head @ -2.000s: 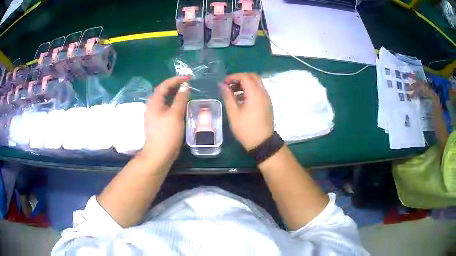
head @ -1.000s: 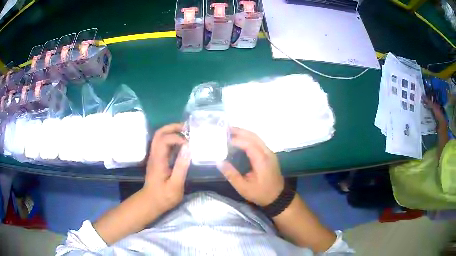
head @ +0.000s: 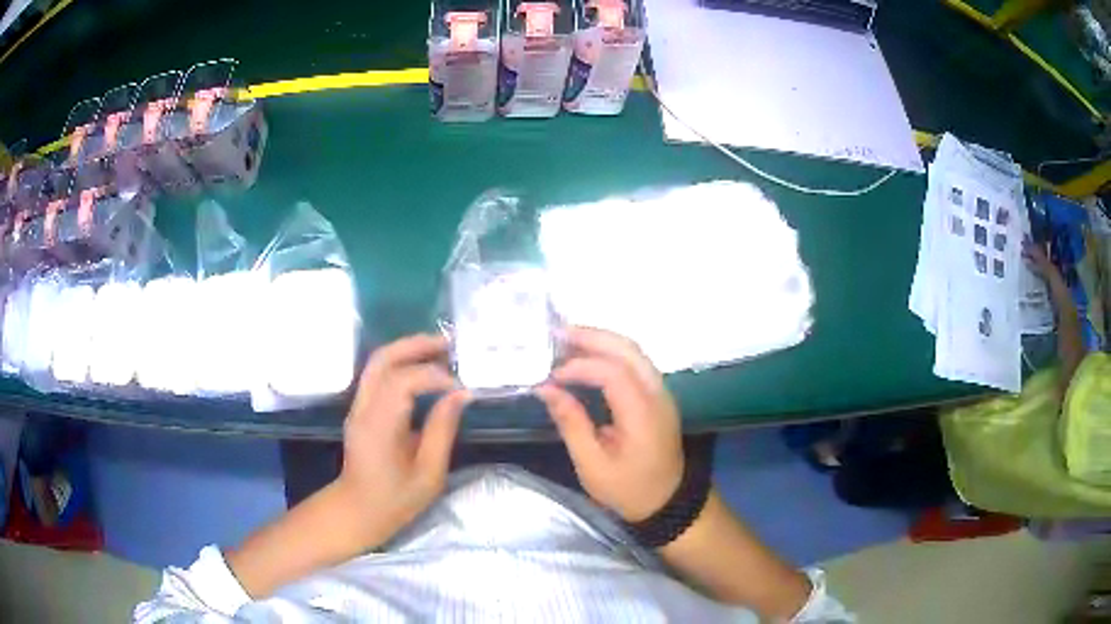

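Note:
A clear plastic box (head: 501,327) in a clear poly bag stands near the mat's front edge, its near face glaring white. The bag's loose film (head: 496,219) stands up behind it. My left hand (head: 408,421) grips its left side and my right hand (head: 615,427) its right side, fingertips at the lower corners. A stack of empty poly bags (head: 682,274) lies just right of the box, glaring white. A row of bagged boxes (head: 311,329) stands at left with film flaps up.
Unbagged boxes with pink items (head: 225,140) stand at far left; three more (head: 532,73) stand at the back. A white board (head: 780,92) with a thin cable lies at upper right. Printed sheets (head: 981,262) lie at right, beside another person's hand and yellow-green clothing (head: 1011,439).
Two seconds ago my hands held an empty bag behind an unbagged box. The box is now inside a bag. Since one second ago, my hands have moved slightly and the film behind stands fuller.

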